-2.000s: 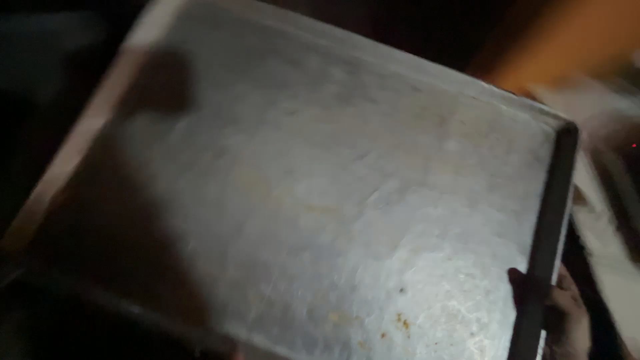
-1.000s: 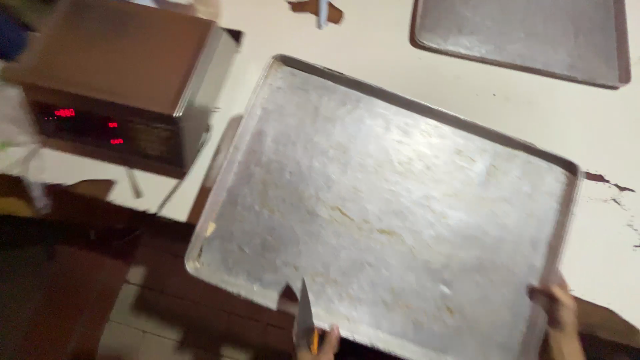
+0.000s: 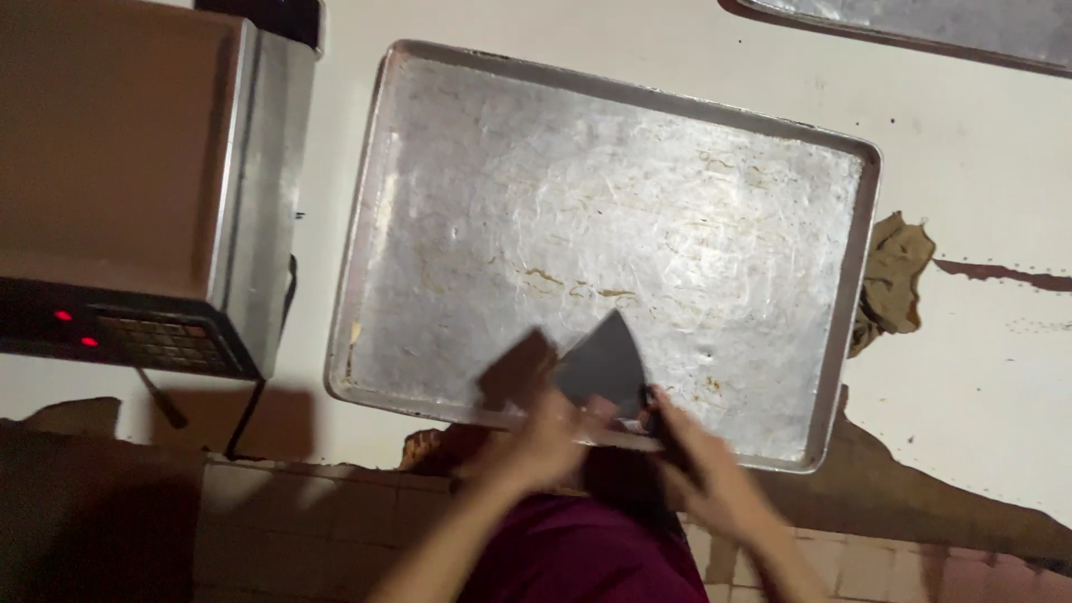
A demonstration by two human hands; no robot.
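Observation:
A worn metal sheet pan [image 3: 586,209] lies on the white tabletop, its surface marked with brown residue. Over its near edge is a scraper with a broad, dark metal blade [image 3: 607,364], the blade pointing away from me. My right hand [image 3: 699,461] is closed around what looks like the scraper's dark handle. My left hand [image 3: 553,440] is at the blade's left side, blurred, and whether its fingers grip the blade or only touch it cannot be told. The blade casts a shadow on the pan to its left.
An electronic appliance with a brown top [image 3: 109,151], red lights and a keypad stands on the left. A second sheet pan [image 3: 938,25] lies at the upper right. A crumpled brown cloth [image 3: 896,276] is beside the first pan's right edge. The table's near edge [image 3: 352,461] looks ragged, with tiled floor below.
The sheet pan, held up by its near and right edges a second ago, now rests on the table. My right hand has left its right edge and come to the scraper, which was by my left hand.

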